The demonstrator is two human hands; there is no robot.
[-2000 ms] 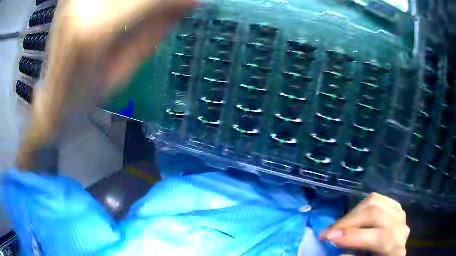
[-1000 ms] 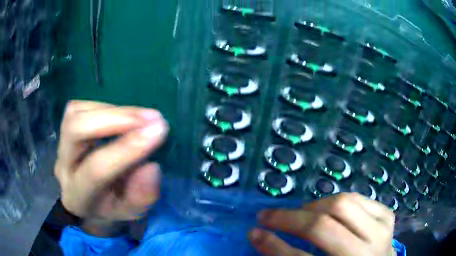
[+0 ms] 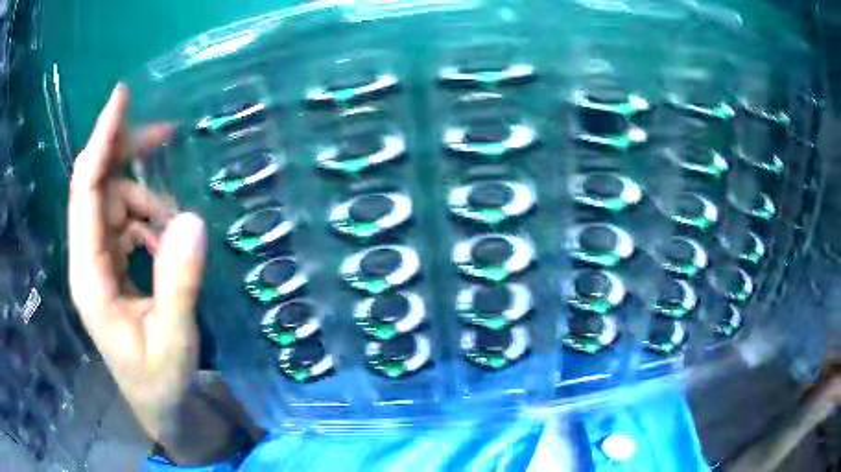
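Observation:
A large clear blister tray [image 3: 424, 221] lies in front of me, with rows of round black components [image 3: 491, 198] in its pockets. They have pale shiny rings with green patches. The tray's near edge overlaps my light-blue smock in view. My left hand [image 3: 138, 249] is upright beside the tray's left edge, slightly blurred, with thumb and fingers apart and nothing seen in it. A blurred skin-toned shape shows at the far right rim, cut off. It may be part of my right hand or arm; its fingers cannot be made out.
A green mat [image 3: 92, 46] shows behind the tray. Thin pale lines, perhaps tweezers [image 3: 57, 120], lie at the left. Dark stacked trays [image 3: 28, 387] with a small white label [image 3: 32, 304] line the left rim. More dark, blurred tray-like material is at the right.
The view has shifted, so the tray now sits centrally. My left hand has moved left and its fingers have spread. My right hand has left the tray's near edge.

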